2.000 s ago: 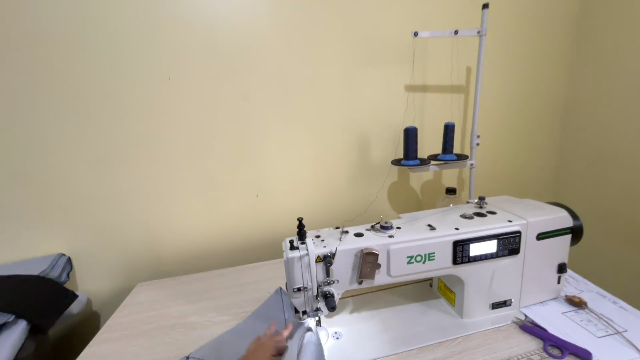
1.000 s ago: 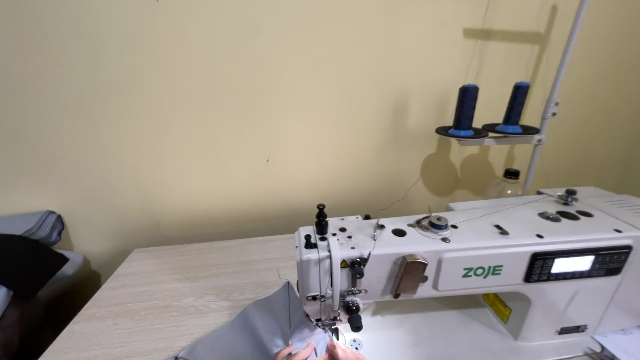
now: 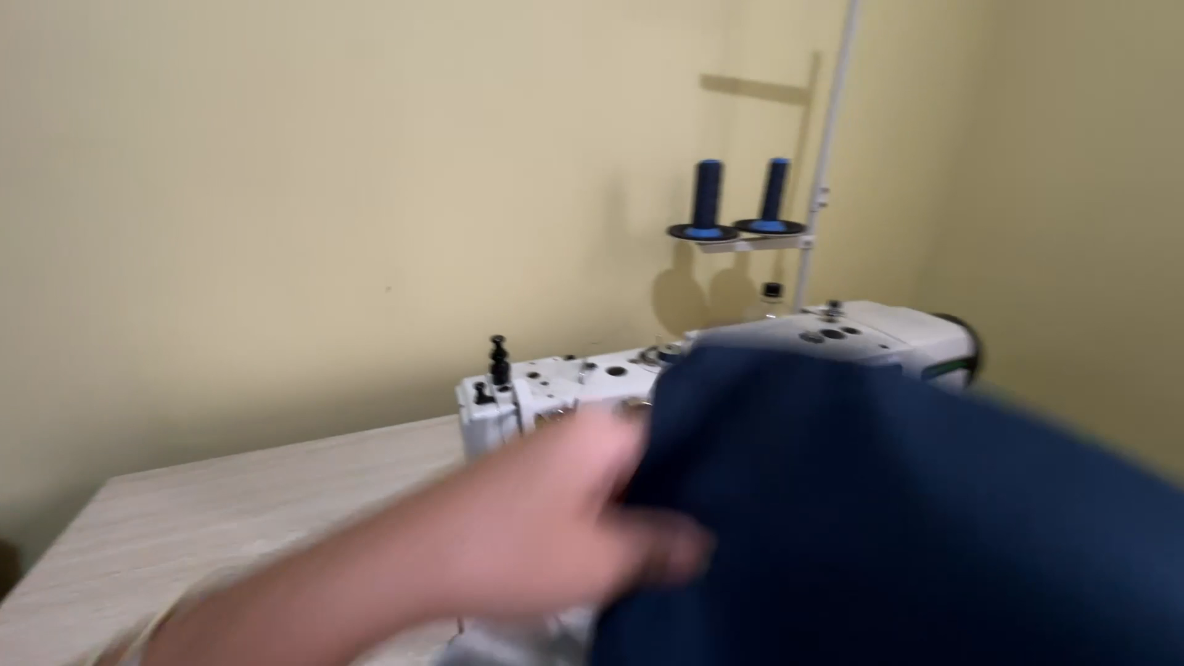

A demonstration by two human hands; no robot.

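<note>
My left hand (image 3: 564,518), blurred by motion, reaches in from the lower left and grips the left edge of a dark navy fabric piece (image 3: 851,499). The fabric is raised in front of a white sewing machine (image 3: 573,379) and hides much of its arm and its control panel. My right hand is not visible. Part of a light grey fabric (image 3: 509,645) shows below my left hand, near the bottom edge. The needle area is hidden behind my hand.
A light wood-grain tabletop (image 3: 277,499) extends to the left. Two dark blue thread cones (image 3: 708,199) (image 3: 775,194) stand on a thread stand (image 3: 832,139) behind the machine, with a black-capped bottle (image 3: 771,294) nearby. A yellowish wall (image 3: 277,185) is behind.
The navy fabric has come into view, held up by my left hand. Both hands were at the grey fabric by the needle one second ago. My right hand has left the view.
</note>
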